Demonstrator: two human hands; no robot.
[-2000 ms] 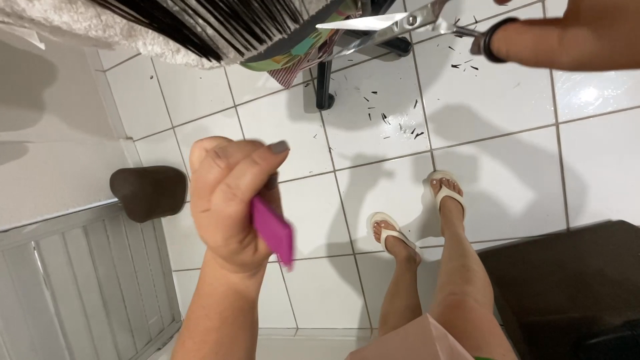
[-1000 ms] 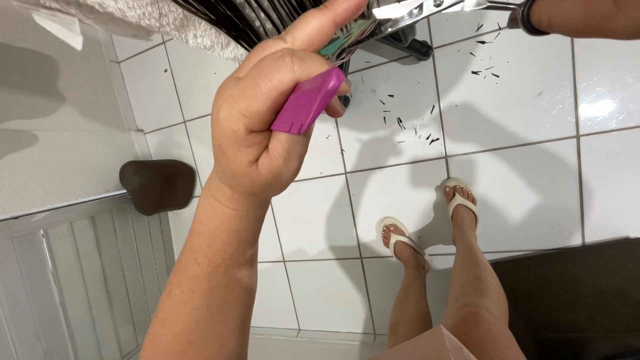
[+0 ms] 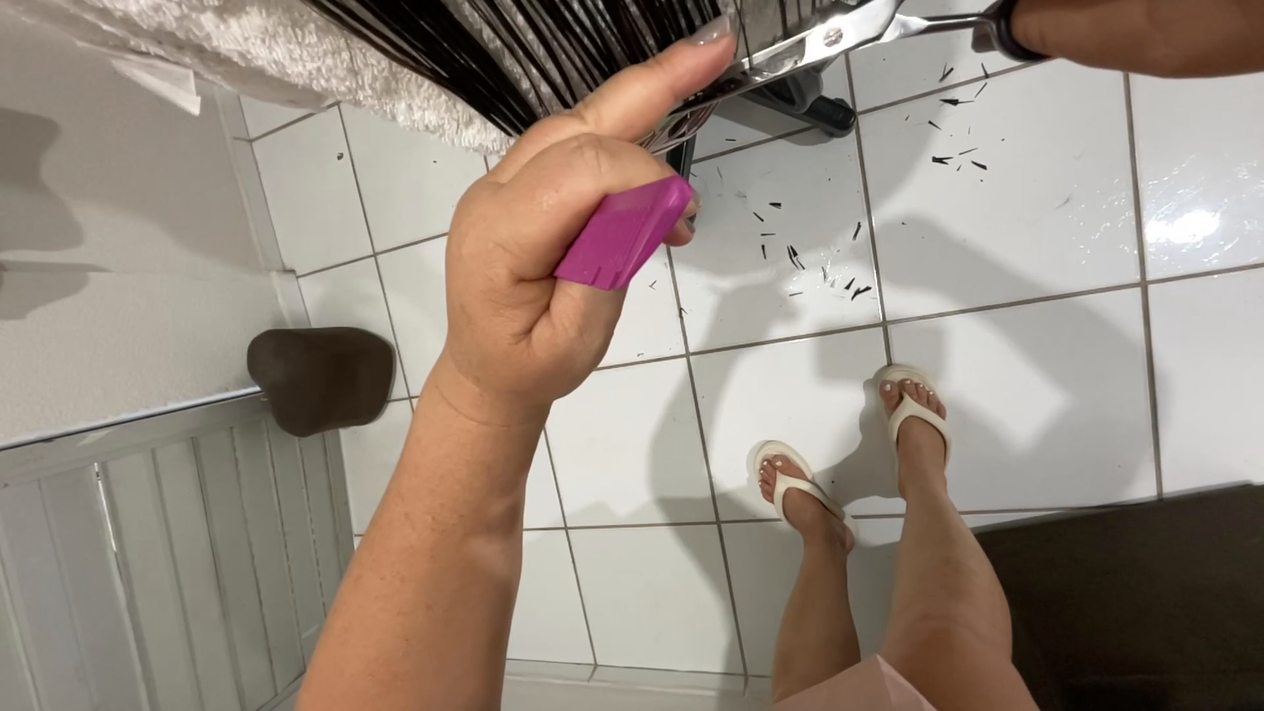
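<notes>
Dark wet hair (image 3: pixel 474 59) hangs over a white towel (image 3: pixel 395 104) at the top of the view. My left hand (image 3: pixel 563 227) is closed round a magenta plastic comb (image 3: pixel 627 232), whose end sticks out of the fist. Its extended fingers lie against the hair ends; whether hair is pinched between them cannot be told. Just beyond the fingertips are the blades of metal hair scissors (image 3: pixel 829 38). Their dark finger ring is on my right hand (image 3: pixel 1136 35), which the top right edge partly cuts off. The blade tips are partly hidden by the left hand.
Short hair clippings (image 3: pixel 795 257) are scattered on the white tiled floor (image 3: pixel 1007 247). A black chair foot (image 3: pixel 829 114) stands under the hair. A brown object (image 3: pixel 321 380) is by the left wall, near a grey slatted panel (image 3: pixel 148 553). My sandalled feet (image 3: pixel 918 415) are below; something dark (image 3: pixel 1136 592) lies lower right.
My left hand has moved up from below the hair to the hair ends, beside the scissor blades, with the comb still in it. The scissors remain in my right hand.
</notes>
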